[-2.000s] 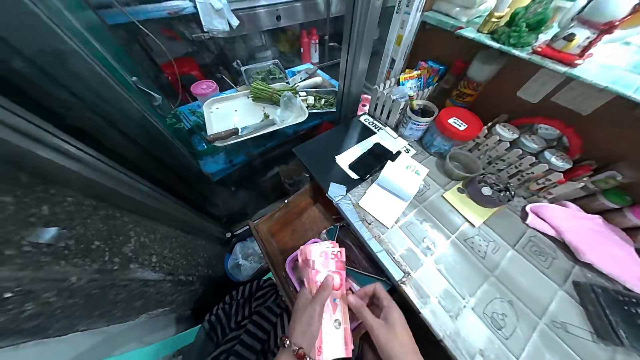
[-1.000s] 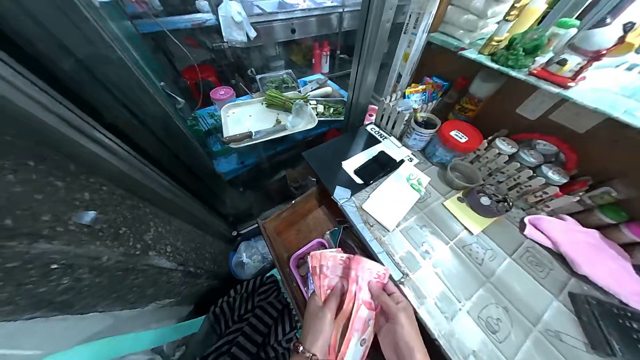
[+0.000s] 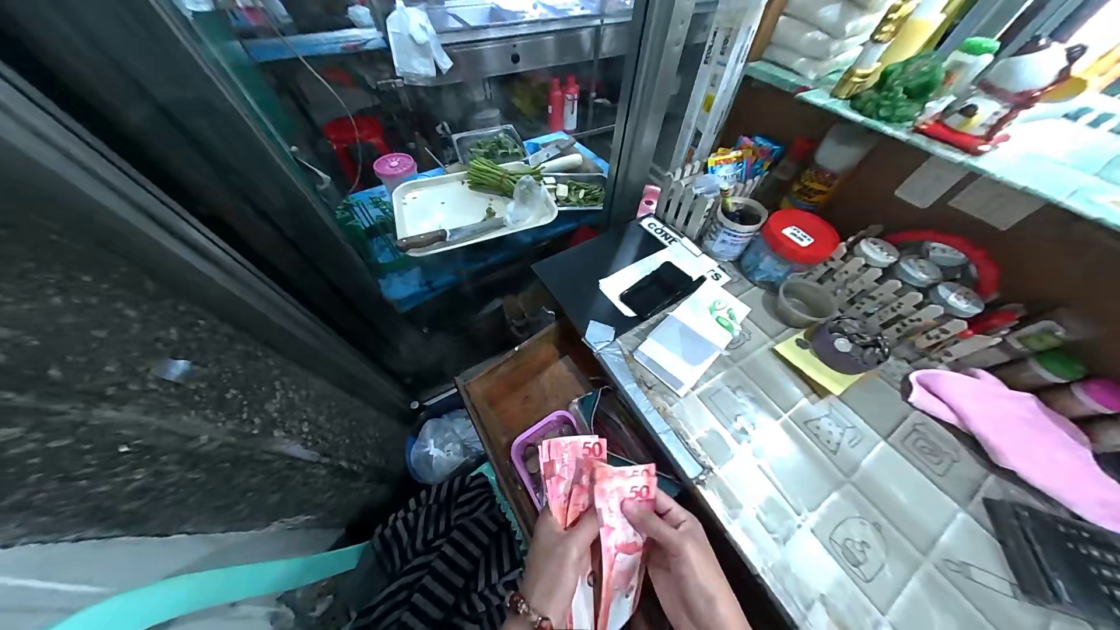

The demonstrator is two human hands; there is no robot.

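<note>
Red banknotes marked 50 are spread between my two hands, low in the middle of the head view. My left hand (image 3: 560,547) holds one bunch of banknotes (image 3: 569,472), its thumb on top; a beaded bracelet circles that wrist. My right hand (image 3: 669,542) grips the other bunch of banknotes (image 3: 623,525) between thumb and fingers. The lower ends of the two bunches lie close together. Beneath and beyond them stands an open wooden drawer (image 3: 525,381), with a purple plastic basket (image 3: 529,442) and dark items inside, partly hidden by the notes and hands.
Right of the drawer runs a tiled counter (image 3: 779,472) with a black phone (image 3: 656,289), papers, a red-lidded jar (image 3: 798,236), a pink cloth (image 3: 1015,429) and a dark calculator (image 3: 1050,560). Behind the glass, a white tray (image 3: 446,206) holds a knife and green vegetables. A bag-lined bin (image 3: 444,446) sits left.
The banknotes, one stack two seconds ago, have parted into two bunches. My right hand has come up onto the right-hand bunch.
</note>
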